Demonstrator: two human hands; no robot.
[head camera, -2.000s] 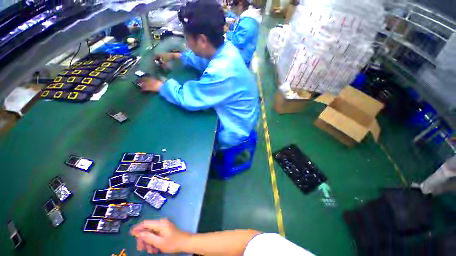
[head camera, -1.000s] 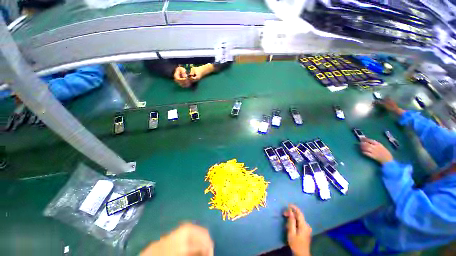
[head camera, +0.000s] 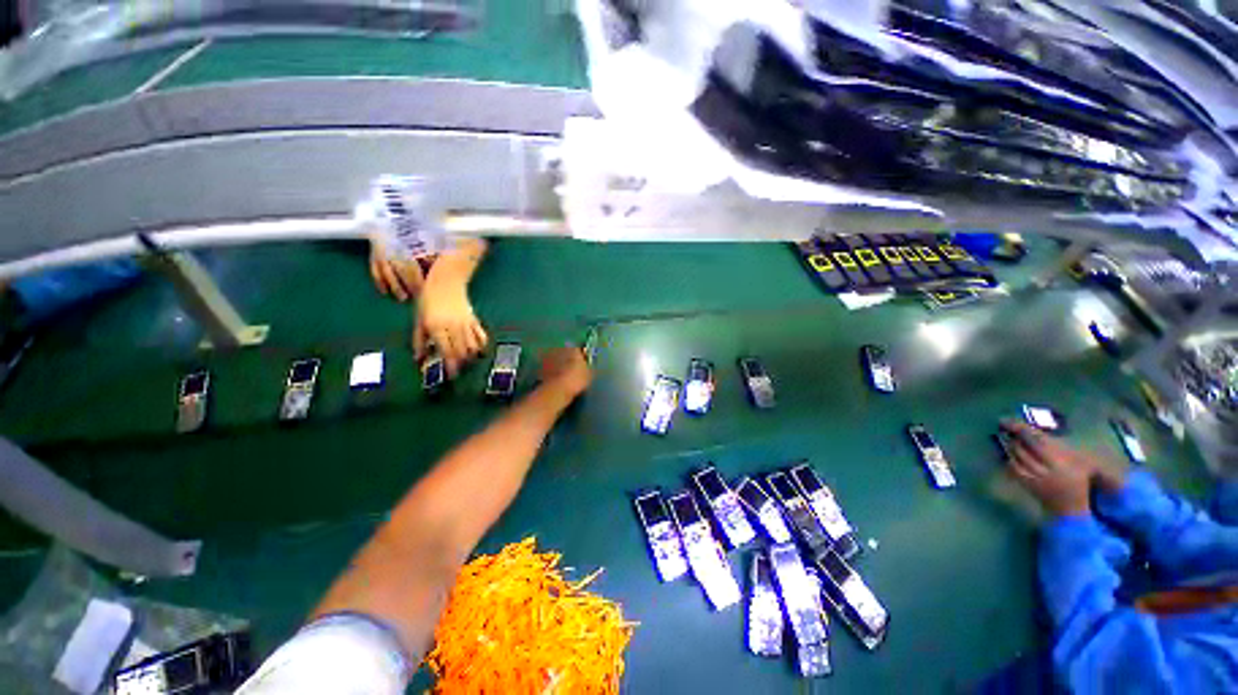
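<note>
My left hand (head camera: 564, 369) reaches from the bottom left over the heap to the belt. Its fingers are closed on a mobile phone (head camera: 591, 342), of which only a thin edge shows. The heap of small orange strips (head camera: 527, 625) lies at the bottom centre, partly behind my forearm. A cluster of overlapping handsets (head camera: 760, 543) lies right of the heap, with silver-white keypads showing. My right hand is not in view.
Handsets such as this one (head camera: 505, 369) lie spaced along the belt. Another person's hands (head camera: 448, 319) are across the bench; a blue-sleeved worker's hands (head camera: 1052, 468) are at right. A clear bag (head camera: 41, 625) with a dark handset (head camera: 177, 668) lies bottom left. A shelf (head camera: 299, 177) crosses above.
The view has turned from the right-hand aisle to the bench and shifted. My left hand has moved forward to a phone on the belt. My right hand has left the view. The opposite person's hands have moved to the belt phones.
</note>
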